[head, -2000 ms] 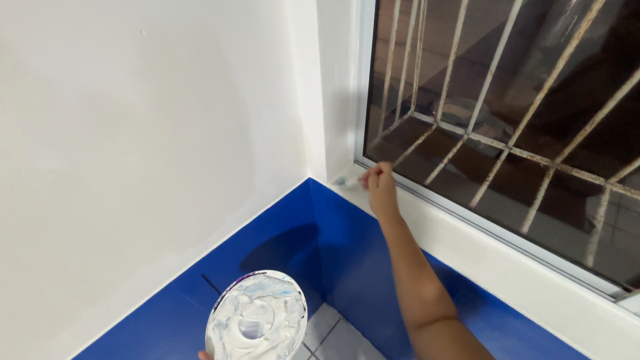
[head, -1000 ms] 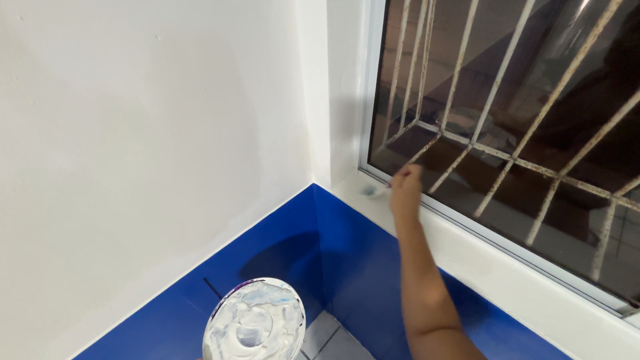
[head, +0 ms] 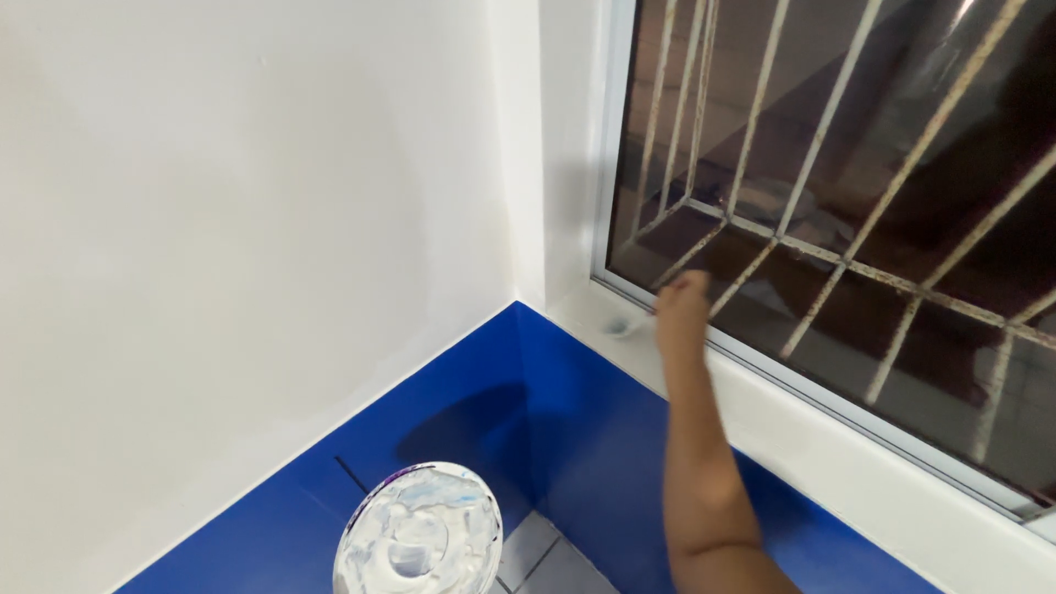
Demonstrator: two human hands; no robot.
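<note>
My right hand is closed around the handle of a small paintbrush, whose blurred bristle end lies at the white window sill close to the wall corner. At the bottom, left of my right arm, is a round lid or shallow container smeared with white paint and some blue streaks. My left hand does not show in the current view.
A window with an aluminium frame and rusty metal bars behind its glass fills the right. The white wall stands at left above a blue lower wall. Grey floor tiles show below.
My right hand and the brush have moved right along the sill, away from the corner. Fingers of my left hand, seen at the lid's edge two seconds ago, are out of sight now.
</note>
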